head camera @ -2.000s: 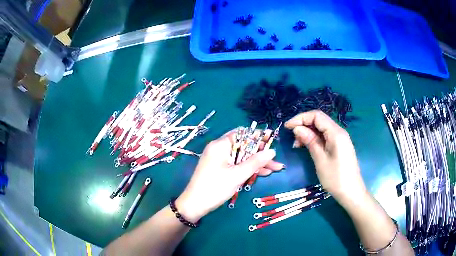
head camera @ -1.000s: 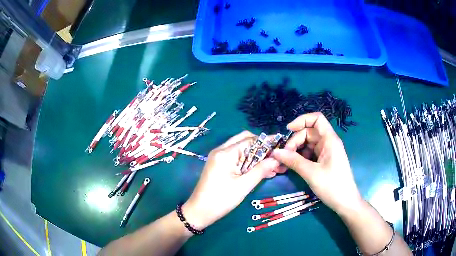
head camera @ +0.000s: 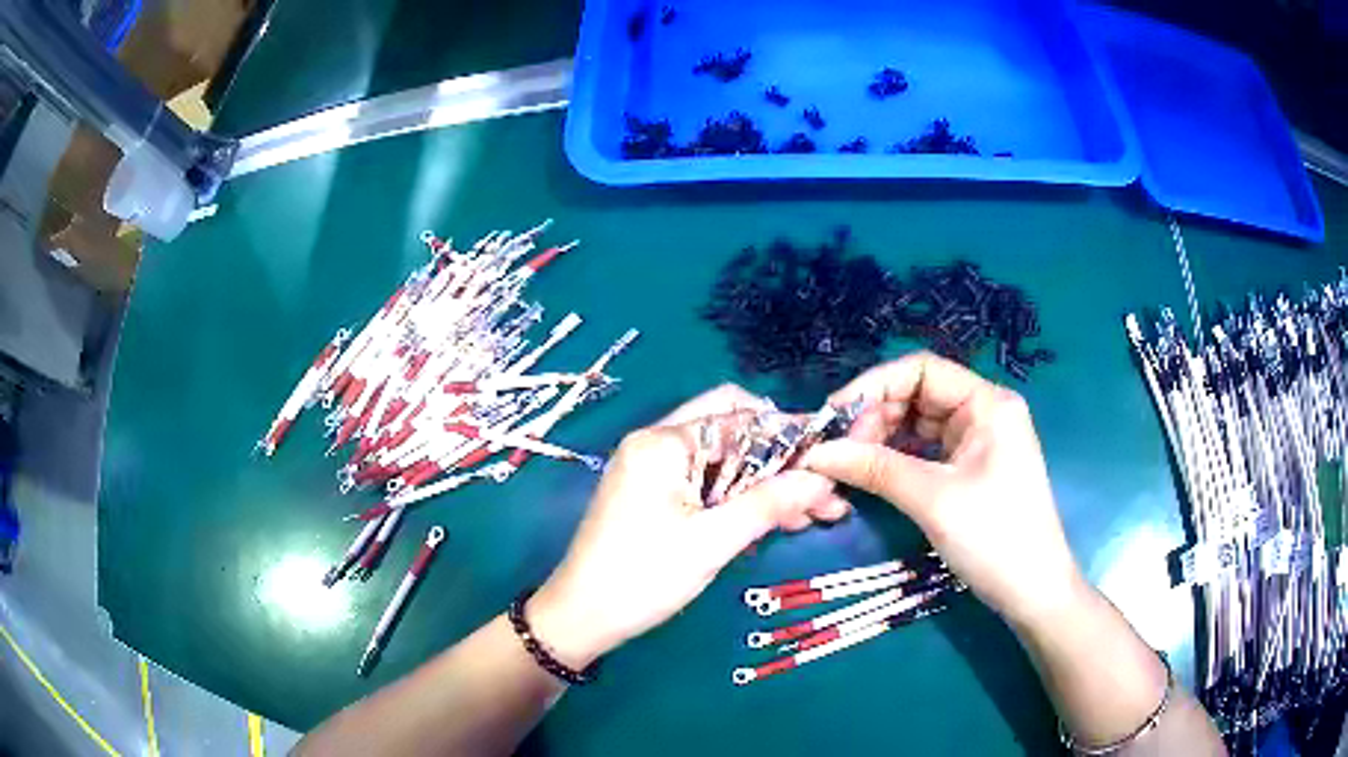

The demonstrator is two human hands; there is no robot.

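Note:
My left hand (head camera: 665, 518) is closed around a fanned bunch of short white leads (head camera: 727, 459), their silver terminal ends pointing up and right. My right hand (head camera: 961, 473) pinches a small dark piece, seemingly a black sleeve (head camera: 840, 420), at the tip of one lead, touching the bunch. Fingers partly hide the contact. A loose heap of black sleeves (head camera: 806, 303) lies behind the hands. Several sleeved leads (head camera: 850, 606) lie in a row below the right hand, red ends with ring terminals to the left. A loose pile of short leads (head camera: 444, 362) lies at left.
A large blue tray (head camera: 858, 167) with scattered black pieces stands at the back, a smaller blue tray (head camera: 1234, 141) beside it. A dense stack of long cables (head camera: 1257, 503) lies at right. Dark-marked leads (head camera: 401, 601) lie at left front. A metal strip (head camera: 399, 116) runs behind.
My right hand has moved from just right of the bunch to its terminal ends, its fingertips now pinching there. My left hand has turned the bunch slightly, hiding its red ends.

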